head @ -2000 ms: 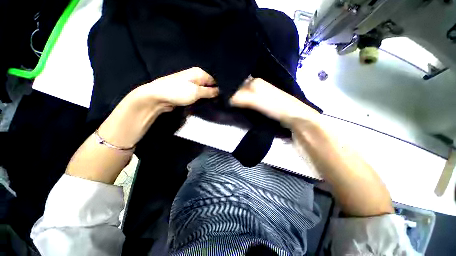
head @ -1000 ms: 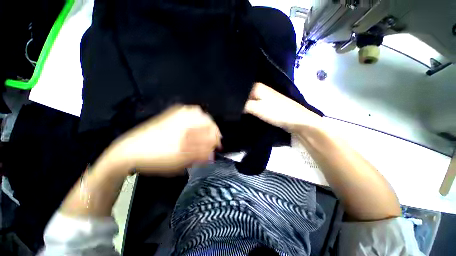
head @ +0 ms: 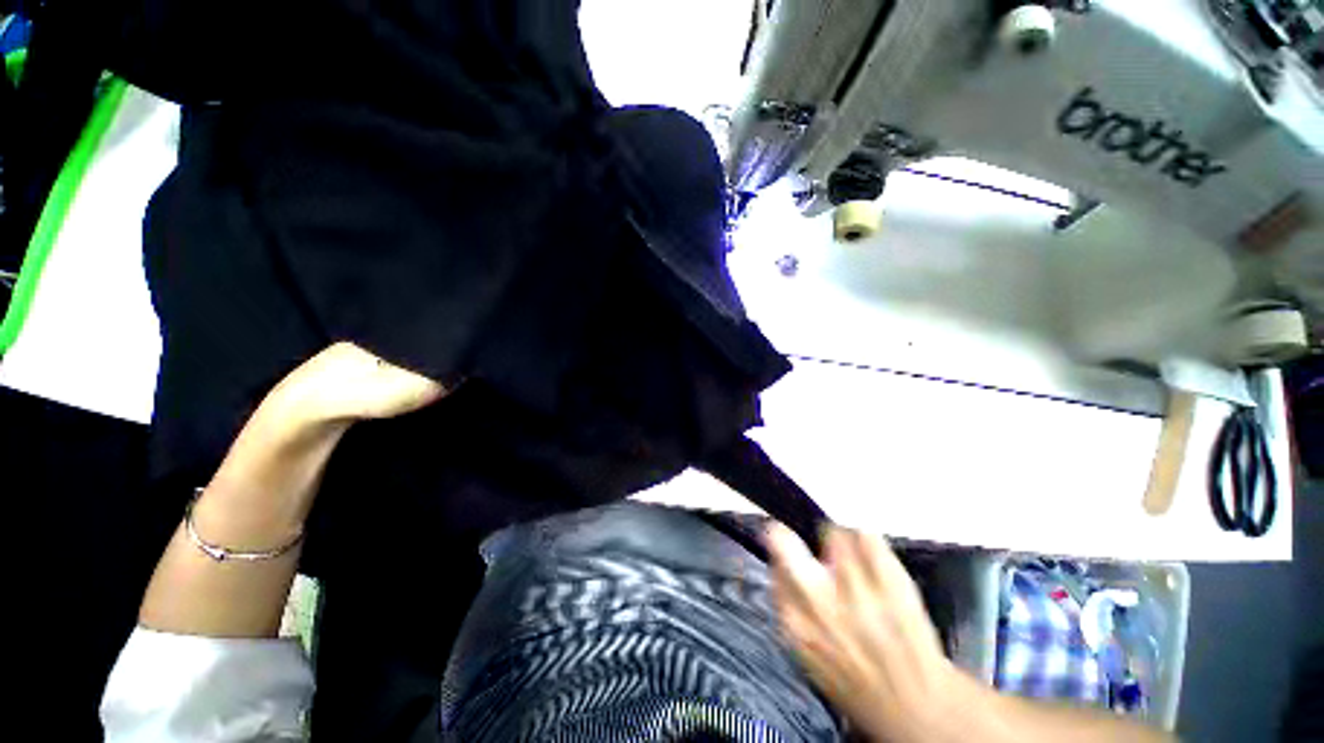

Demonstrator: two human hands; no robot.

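Observation:
A large black garment (head: 421, 247) lies bunched over the left of the white table (head: 929, 450) and hangs over its front edge. My left hand (head: 356, 385) is at the garment's lower left, its fingertips hidden under a fold. My right hand (head: 850, 610), slightly blurred, holds a narrow black strip (head: 770, 486) that runs down from the garment over the table edge. The white sewing machine (head: 1075, 131) marked "brother" stands right of the garment. Its lit needle area (head: 738, 203) is beside the cloth.
A tan strip (head: 1167, 453) and black-handled scissors (head: 1243, 472) lie at the table's right end. A white bin (head: 1176, 624) with blue-and-white checked cloth (head: 1045, 639) is low at the right. A green rim (head: 66, 203) shows at the left.
The view has shifted right, showing more machine, scissors and bin. My right hand has moved from the middle of the garment down to the strip. My left hand has gone under a fold.

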